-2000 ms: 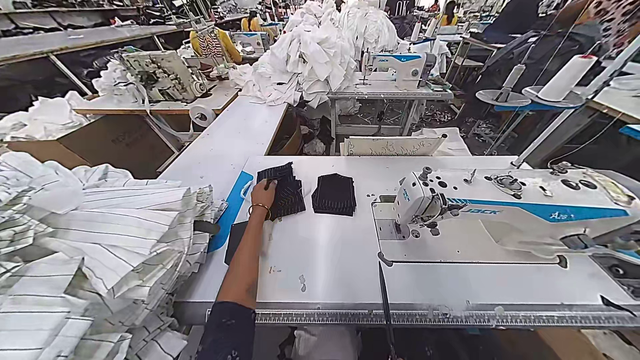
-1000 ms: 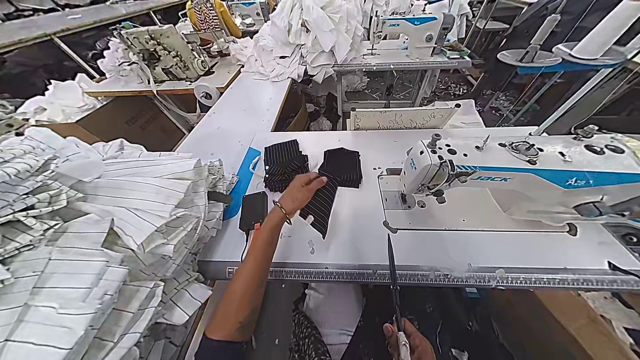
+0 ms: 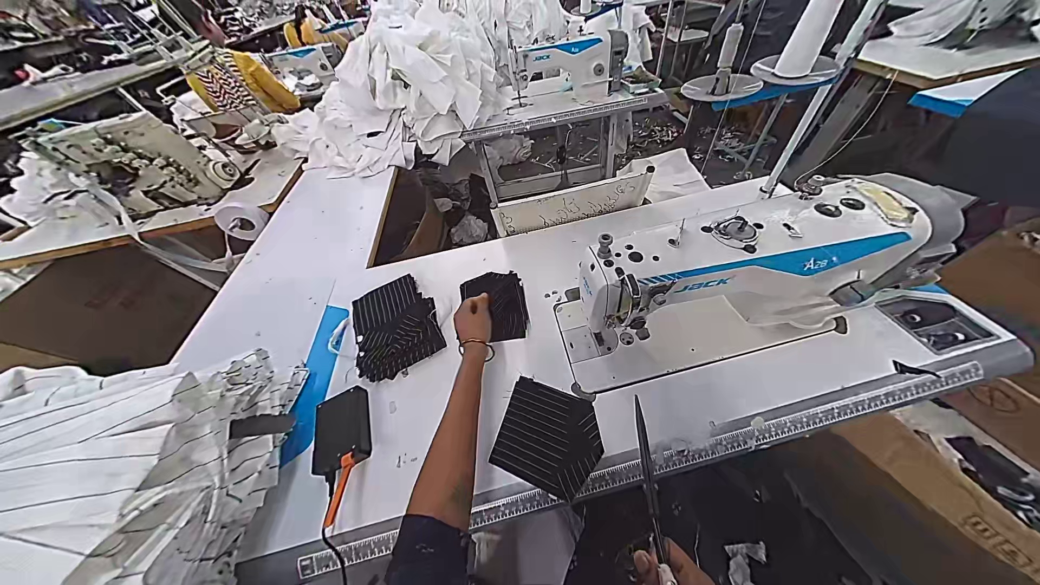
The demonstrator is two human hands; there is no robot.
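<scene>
My left hand [image 3: 473, 318], fingers bent together, rests on the right-hand stack of black striped fabric pieces [image 3: 508, 305]; whether it pinches a piece cannot be told. Left of it lies another stack of black pinstriped pieces [image 3: 396, 327]. A single black pinstriped piece [image 3: 548, 439] lies at the table's front edge, its lower corner over the ruler strip. My right hand [image 3: 666, 565], at the bottom edge of the view, holds long-bladed scissors [image 3: 647, 467] by the handles, blades pointing up and away, together or nearly so.
A Jack sewing machine [image 3: 756, 276] stands on the right of the white table. A black box [image 3: 341, 431] with an orange-ended cable lies left of my forearm. White striped fabric [image 3: 97, 463] is heaped at the left. Farther back are white cloth piles [image 3: 414, 73] and another sewing machine [image 3: 565, 63].
My left hand has moved from a striped piece between the stacks to the right stack. A striped piece now lies at the front edge. The right hand, out of view at first, has come in holding the scissors.
</scene>
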